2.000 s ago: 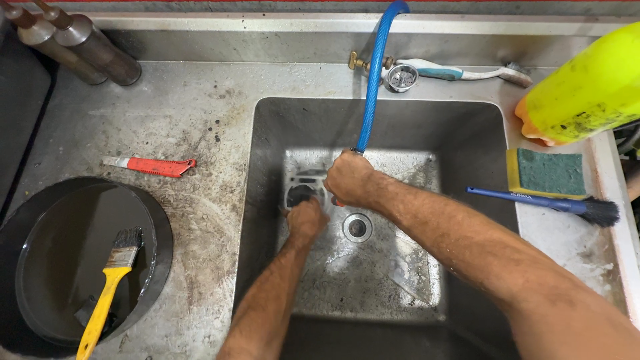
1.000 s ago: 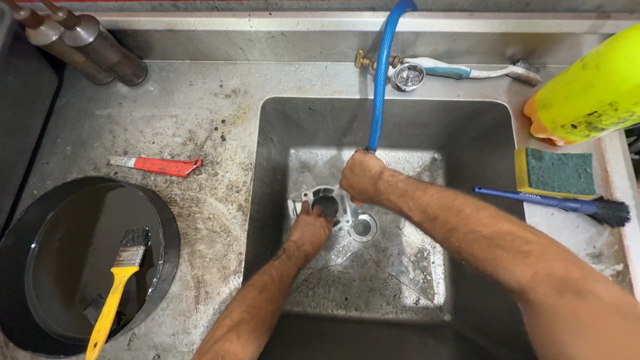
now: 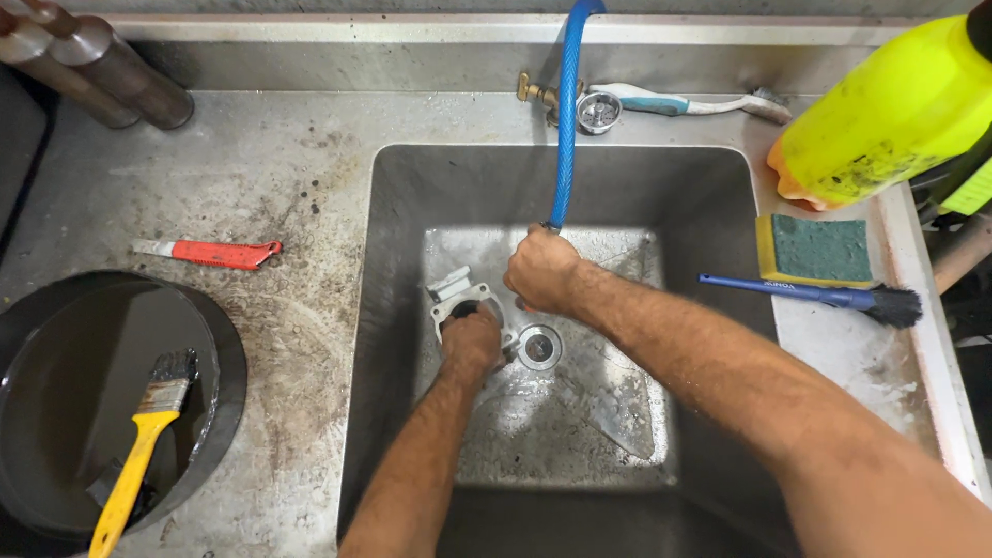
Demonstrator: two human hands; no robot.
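Inside the steel sink (image 3: 558, 473), my left hand (image 3: 473, 339) grips a cast metal part (image 3: 482, 291) with a round bore and flange holes, some fingers inside the bore. The part is just left of the drain (image 3: 539, 347). My right hand (image 3: 542, 270) is closed around the lower end of a blue braided hose (image 3: 568, 132), to the upper right of the part. A bit of orange shows beneath that fist; the hose's outlet is hidden.
Left: a black basin (image 3: 225, 387) of dark liquid with a yellow-handled paintbrush (image 3: 133, 473), and a red utility knife (image 3: 225, 254). Behind: a brass tap (image 3: 542, 94), strainer (image 3: 599, 112) and toothbrush-shaped brush (image 3: 682, 105). Right: a yellow jug (image 3: 883, 116), sponge (image 3: 821, 249) and blue-handled brush (image 3: 814, 293).
The metal part has been turned and now lies farther left of the drain, with my left hand still on it. My right hand still holds the hose.
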